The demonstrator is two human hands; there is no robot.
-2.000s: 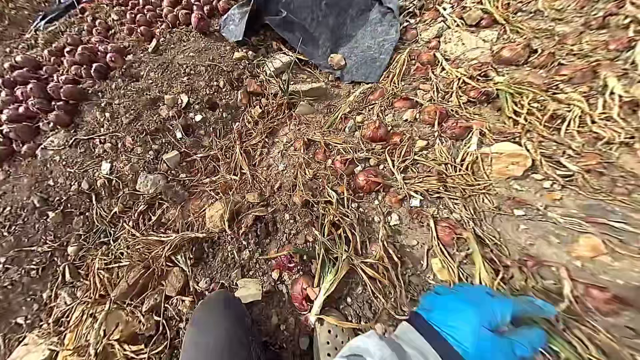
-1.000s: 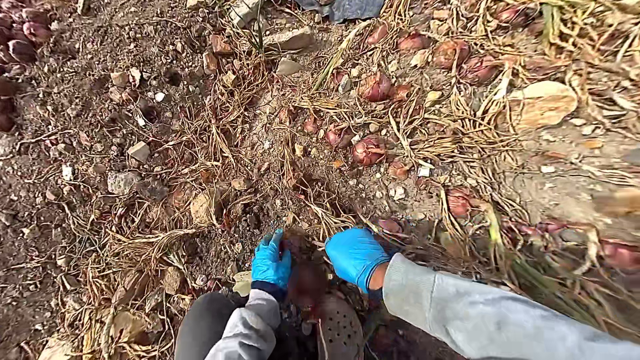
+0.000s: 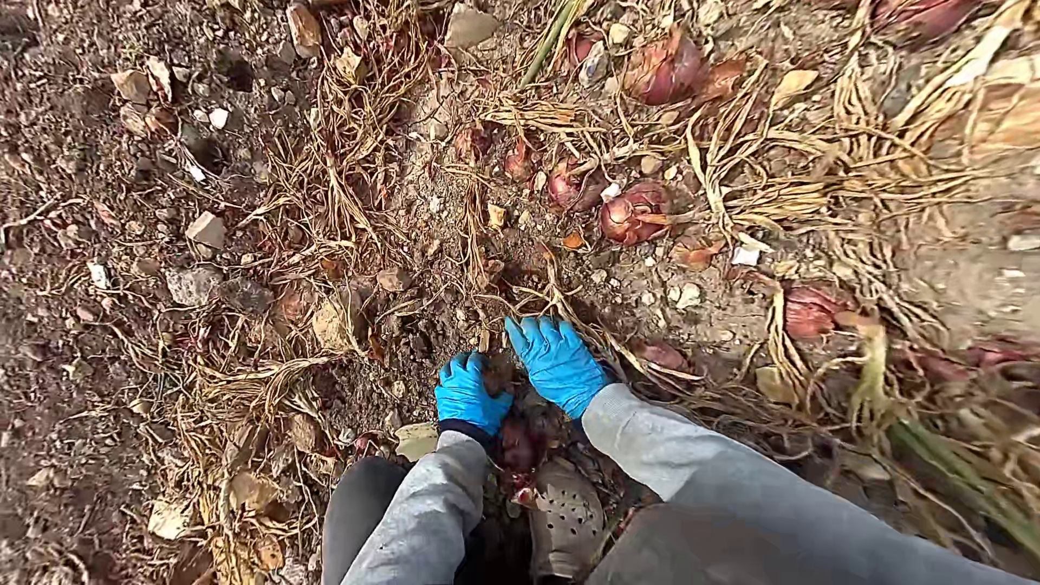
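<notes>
Both hands wear blue gloves and reach down to the soil close together at the lower middle. My left hand (image 3: 471, 395) has its fingers bent against the ground; what lies under them is hidden. To its right, my right hand (image 3: 556, 362) is curled over the soil beside dry onion leaves (image 3: 561, 301), its fingertips partly hidden. Just below and between the hands lies a dark red onion (image 3: 520, 447), in shade. Farther up and right, a red onion (image 3: 635, 213) with a dry stalk sits on the soil, and another red onion (image 3: 815, 310) lies right of my right hand.
A larger red onion (image 3: 666, 69) lies at the upper right among dried stalks. Stones such as a pale one (image 3: 207, 230) and a tan one (image 3: 333, 325) dot the ground at left. A perforated shoe (image 3: 566, 520) stands below my hands.
Two seconds ago my right hand was at the lower right, fingers spread; it has moved left beside my left hand. The view has tilted down, and the onion heap and black sheet have left it.
</notes>
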